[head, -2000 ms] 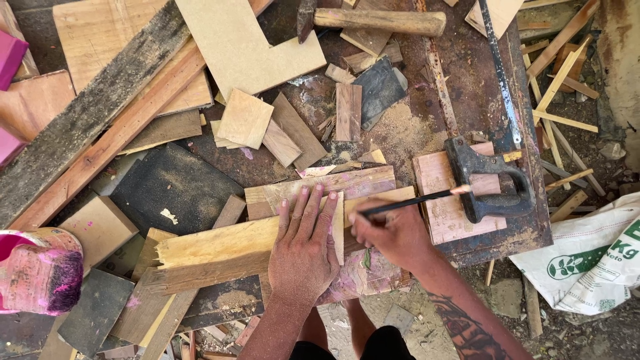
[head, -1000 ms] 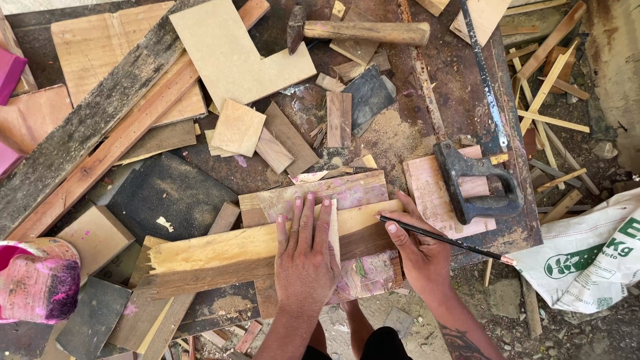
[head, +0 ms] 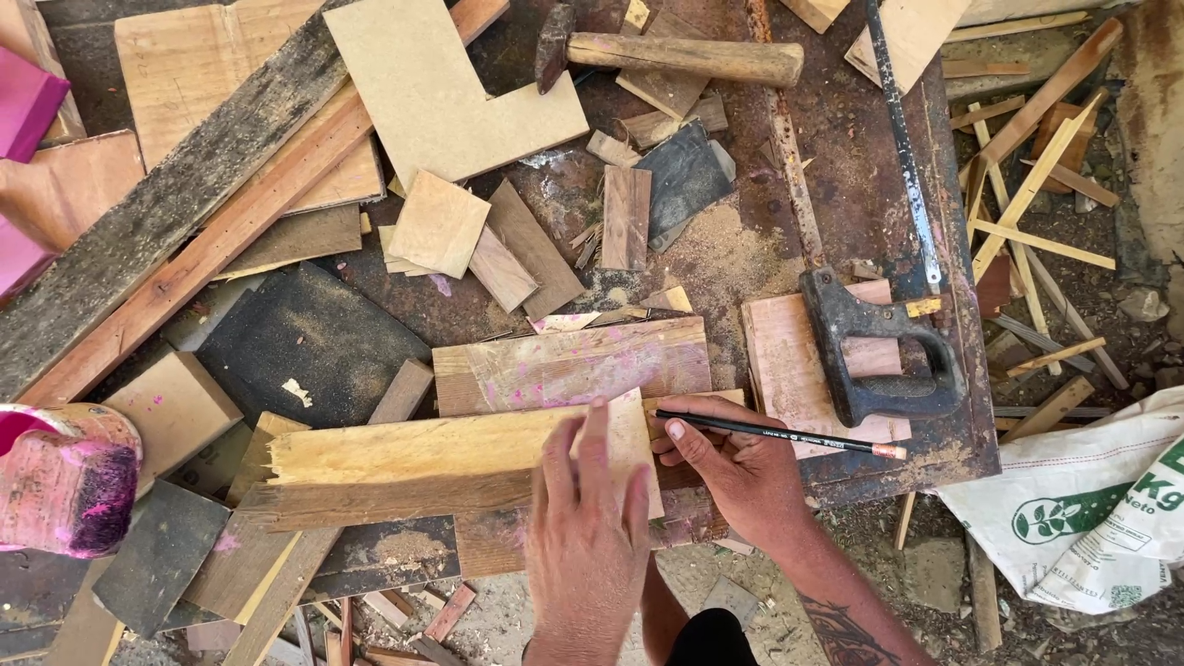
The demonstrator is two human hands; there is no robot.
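Note:
A two-toned wooden board (head: 398, 467) lies across the near edge of the workbench, over other wood pieces. On it rests a thin pale wood piece (head: 636, 439), set crosswise. My left hand (head: 592, 518) lies over this piece and the board, fingers pointing away from me. My right hand (head: 731, 462) holds a black pencil (head: 786, 431) at the right edge of the pale piece, its tip end near the board. A pink-stained wood block (head: 573, 365) lies just beyond the board. To the right, a hacksaw (head: 879, 370) rests on a pinkish wood block (head: 772, 361).
A hammer (head: 684, 57) lies at the far side beside an L-shaped board (head: 444, 102). Long planks (head: 176, 213) cross the left side. A pink-stained paint container (head: 69, 481) stands at the left edge. Wood offcuts and a white sack (head: 1091, 499) lie beyond the bench's right edge.
My right hand with the pencil has moved left, up to the pale piece. The fingers of my left hand are more spread and bent than before.

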